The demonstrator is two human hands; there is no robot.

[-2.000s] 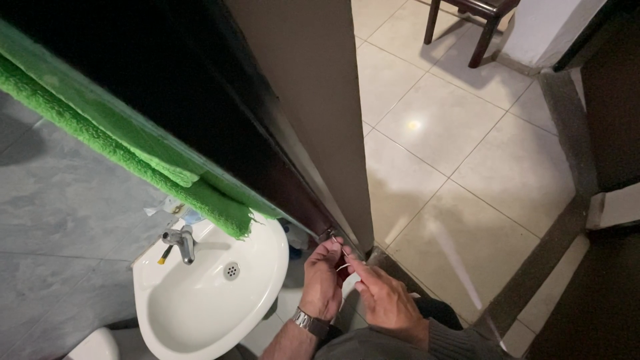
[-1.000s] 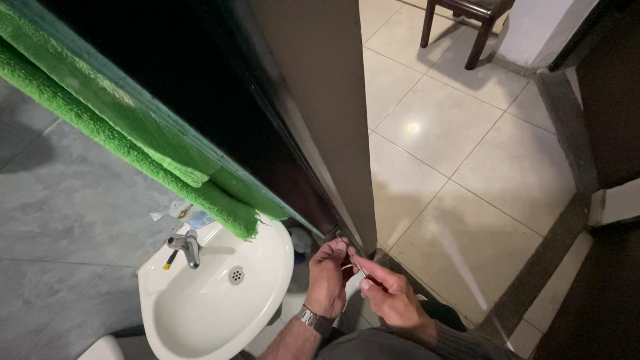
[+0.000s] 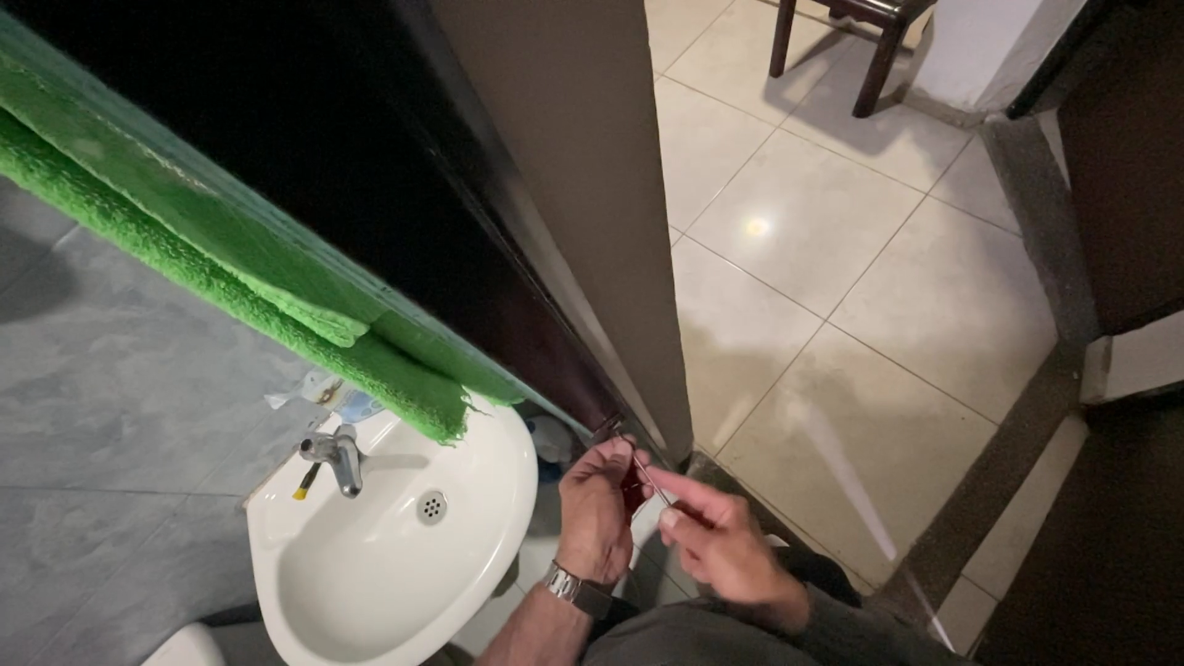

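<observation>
My left hand (image 3: 597, 504), with a metal-band watch (image 3: 575, 589) on its wrist, has its fingertips pinched at a small metal fitting (image 3: 608, 427) on the edge of the dark door (image 3: 564, 365). What its fingers pinch is too small to tell. Between the thumb and fingers of my right hand (image 3: 731, 546) is a thin metal rod (image 3: 655, 485), perhaps a small screwdriver; it slants up and left toward the left fingertips and the fitting. The rod's far end is partly hidden by the left fingers.
Left of my hands stands a white washbasin (image 3: 370, 583) with a chrome faucet (image 3: 338, 458) and a yellow-tipped brush (image 3: 305, 483). A green towel (image 3: 231, 287) hangs above it. Beyond the doorway are a tiled floor (image 3: 832, 388) and a dark wooden chair (image 3: 883, 55).
A white, thin thing seen between my hands earlier no longer shows plainly; the metal rod in my right hand now does. Both hands stay by the door edge.
</observation>
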